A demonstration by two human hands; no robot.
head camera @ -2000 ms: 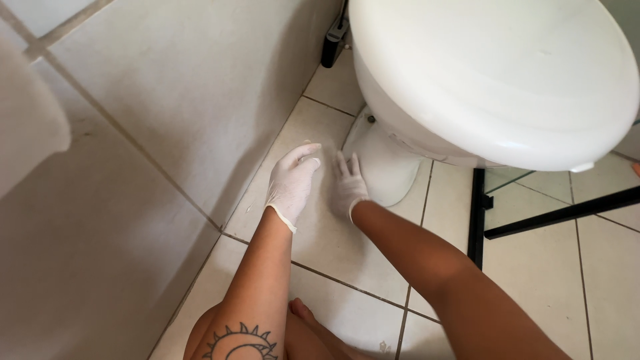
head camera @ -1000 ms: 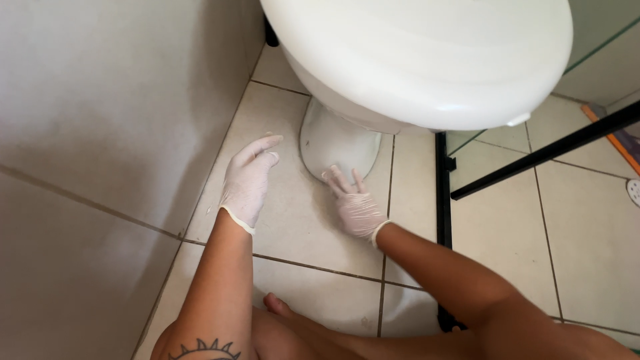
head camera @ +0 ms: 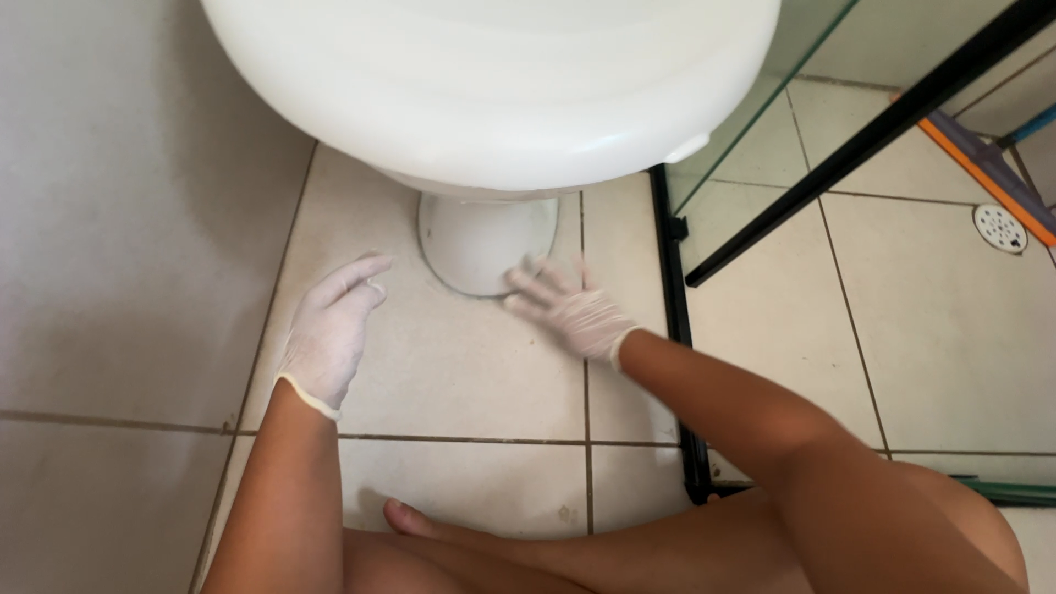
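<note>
A white toilet with its lid point(head camera: 495, 99) down fills the top of the view, above its ceramic base point(head camera: 487, 243) on the tiled floor point(head camera: 462, 379). My right hand point(head camera: 573, 309), in a thin whitish glove, is spread at the base's front right edge; the fingers are blurred, and whether they touch it I cannot tell. To the left of the base is my left hand point(head camera: 334, 326), gloved too, with curled fingers and thumb apart and nothing visible in it. It is apart from the base.
A tiled wall point(head camera: 124, 247) rises at left. On the right stand a black-framed glass shower panel point(head camera: 726, 107) and a black bar point(head camera: 858, 148). Beyond them are a round floor drain point(head camera: 1000, 228) and an orange-edged squeegee point(head camera: 982, 165). My bare foot point(head camera: 408, 518) is at the bottom.
My right hand has moved from the front of the base to its right edge, fingers spread. My left hand stays left of the base. The view has shifted to the right.
</note>
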